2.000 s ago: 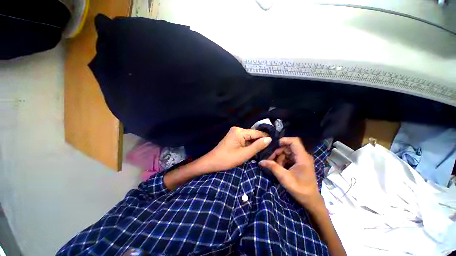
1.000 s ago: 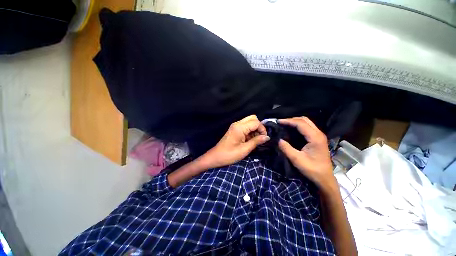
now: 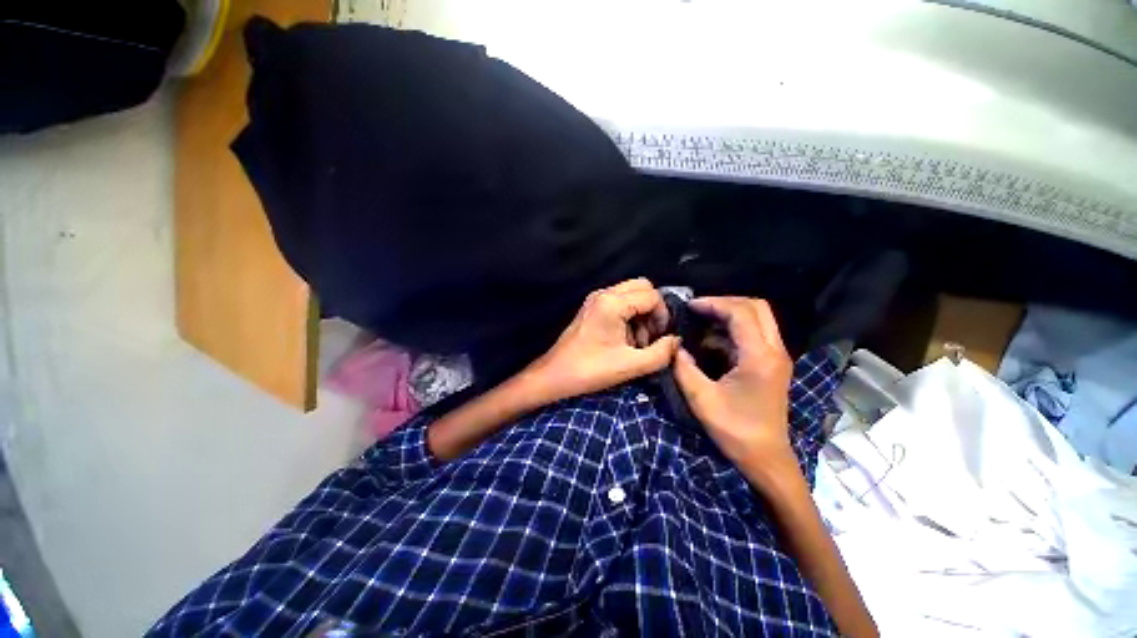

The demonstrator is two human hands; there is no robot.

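Observation:
A large dark garment (image 3: 436, 199) spreads from the wooden board over the table edge down to the lap. My left hand (image 3: 611, 339) pinches a small bunched part of it between thumb and fingers. My right hand (image 3: 744, 380) is close beside it, thumb and fingers curled around the same bunched dark part. A small grey-white patch (image 3: 680, 294) shows just above the fingertips. The exact fold between the fingers is hidden by the hands.
The white table has a printed tape measure (image 3: 873, 177) along its front edge. A wooden board (image 3: 243, 249) is at left, with pink cloth (image 3: 377, 380) beside its lower end. Crumpled white fabric (image 3: 960, 486) lies at right, with light blue fabric (image 3: 1097, 386) behind it.
My right hand has moved left, closer to my left hand, than one second ago. The small bunched part is turned between the fingers. The large cloth lies nearly the same.

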